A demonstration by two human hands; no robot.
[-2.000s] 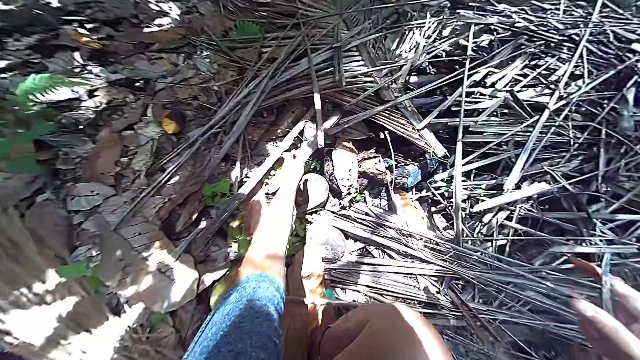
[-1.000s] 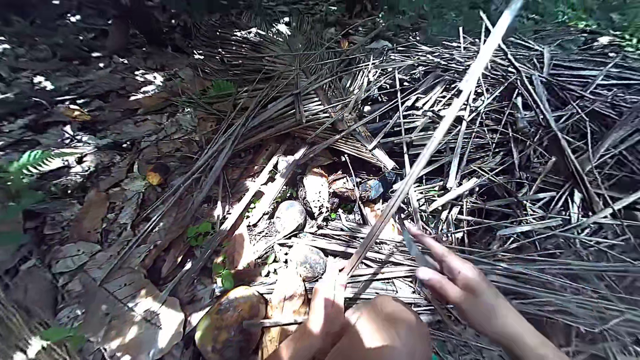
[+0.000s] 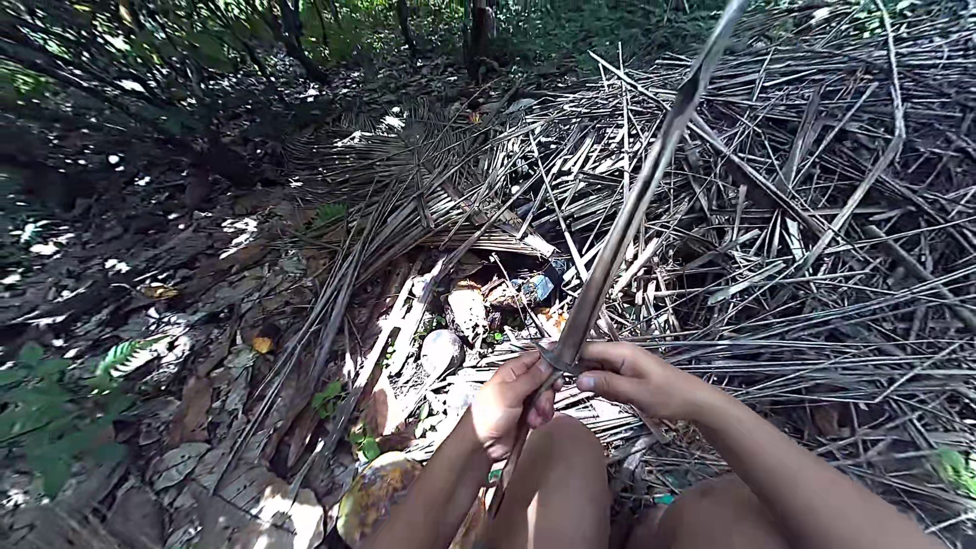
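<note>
A long dry plant stalk (image 3: pixel 625 221) rises from between my knees toward the upper right. My left hand (image 3: pixel 511 404) is closed around its lower part. Against the stalk, just above my left hand, lies a thin dark curved blade (image 3: pixel 555 360), largely covered by the fingers. My right hand (image 3: pixel 637 377) is at the right side of the stalk, its thumb and fingers closed at the blade's right end. Left of my hands, a round greyish stone or husk (image 3: pixel 442 352) rests on the ground. A yellow-brown fruit, possibly a cacao pod (image 3: pixel 377 492), lies beside my left forearm.
Dry palm fronds (image 3: pixel 762 259) are heaped to the right and ahead. Brown leaf litter (image 3: pixel 183 412) covers the ground at left, with a green plant (image 3: pixel 61 427) among it. A blue object (image 3: pixel 537 287) lies near husk pieces (image 3: pixel 467 309). Thin trunks (image 3: pixel 479 38) stand behind.
Two seconds ago my right hand was apart at the right edge; it has come in to the stalk, which now stands raised in my left hand. The view has tilted up.
</note>
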